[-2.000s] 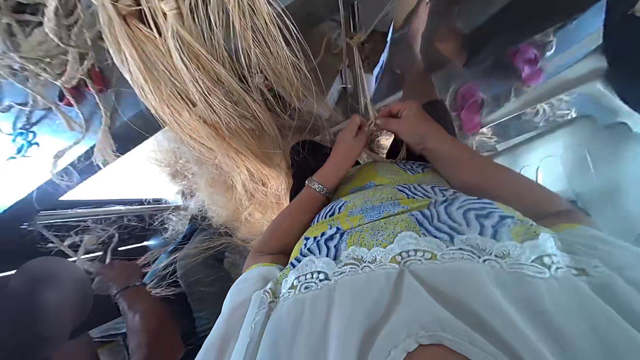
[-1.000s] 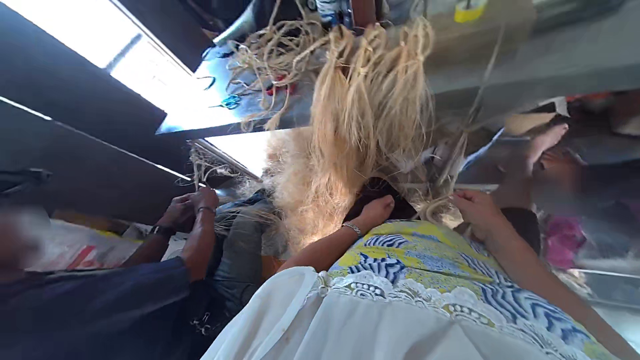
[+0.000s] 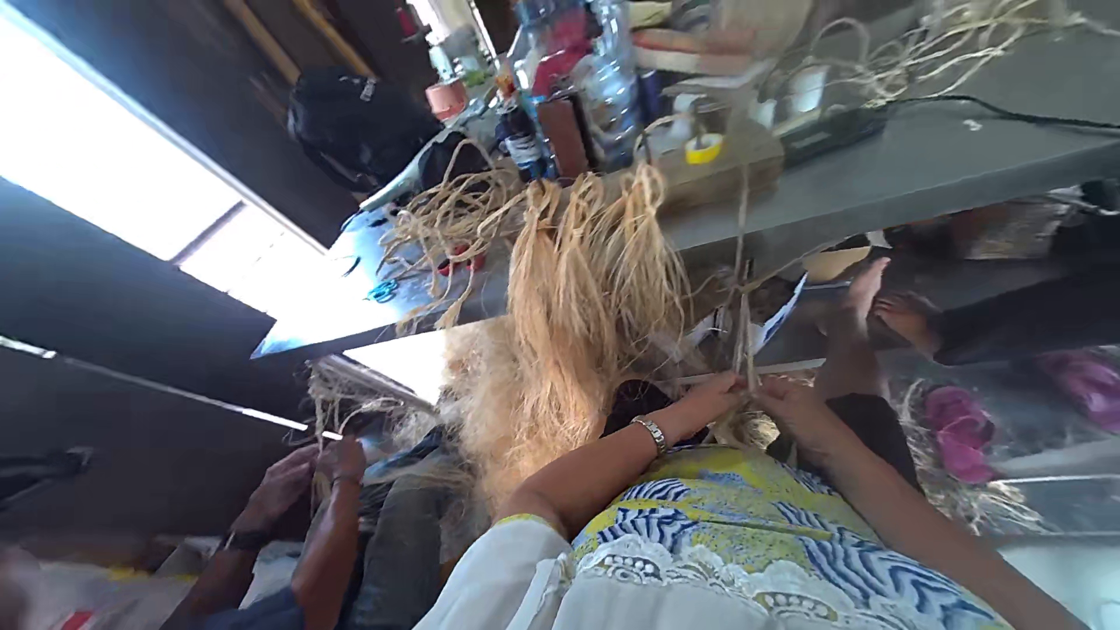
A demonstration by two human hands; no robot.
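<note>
Between my two hands, in front of my lap, a fibre cord (image 3: 744,337) runs up toward the table edge. My left hand (image 3: 713,398), with a metal watch or bracelet at the wrist, pinches its lower end. My right hand (image 3: 787,407) grips the strands right beside it. Loose fibre (image 3: 744,429) lies just below both hands on my lap. Long bundles of pale plant fibre (image 3: 560,297) hang over the table edge, left of my hands, above a fluffy fibre mass (image 3: 490,411). My fingertips are small in view, so the exact hold is partly hidden.
On the grey table (image 3: 919,179) are coiled cords (image 3: 455,210), blue-handled scissors (image 3: 382,291), yellow tape (image 3: 703,149), plastic bottles (image 3: 612,79) and a dark bottle (image 3: 522,144). A co-worker's hands (image 3: 319,472) handle fibre at the left. Another person's feet (image 3: 906,319) are at the right.
The view has swung and shows more of the table. My hands were a little apart one second ago and are now close together at the cord.
</note>
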